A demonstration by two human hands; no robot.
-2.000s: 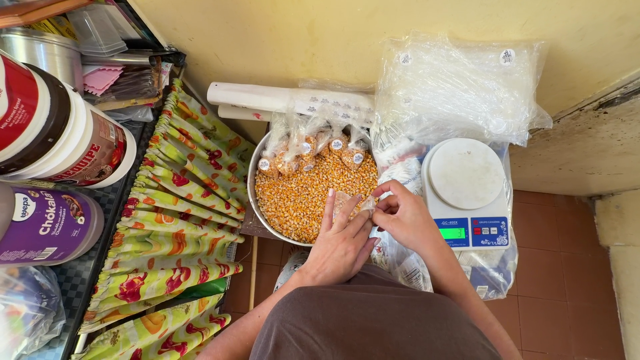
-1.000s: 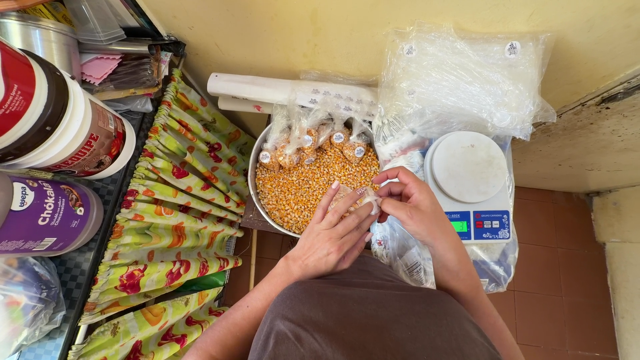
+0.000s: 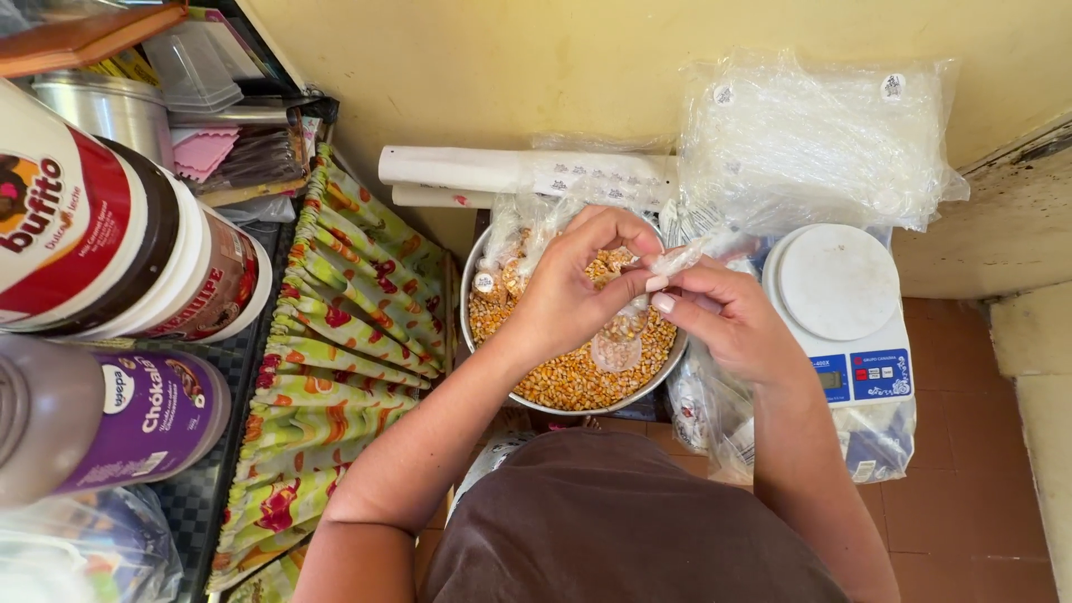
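Note:
A round metal bowl (image 3: 578,410) holds loose corn kernels (image 3: 569,381). Several filled clear plastic bags (image 3: 508,251) rest on the corn at the bowl's back left, partly behind my left hand. Over the bowl, my left hand (image 3: 582,272) pinches the gathered neck of a small clear plastic bag (image 3: 618,347) between thumb and fingers. My right hand (image 3: 724,314) grips the twisted plastic of the same neck from the right. The bag hangs below my fingers with kernels in it, its lower part against the corn.
Right of the bowl stands a digital scale (image 3: 837,289) with a round white plate. Behind it lies a stack of clear plastic bags (image 3: 812,142). Rolled white sheets (image 3: 519,172) lie behind the bowl. At left, plastic tubs (image 3: 151,419) stand on a shelf above a patterned curtain (image 3: 335,368).
Both hands have moved up and away from my body, over the bowl. The small bag, earlier low between my fingers, now hangs from its gathered neck. The scale's display no longer glows green.

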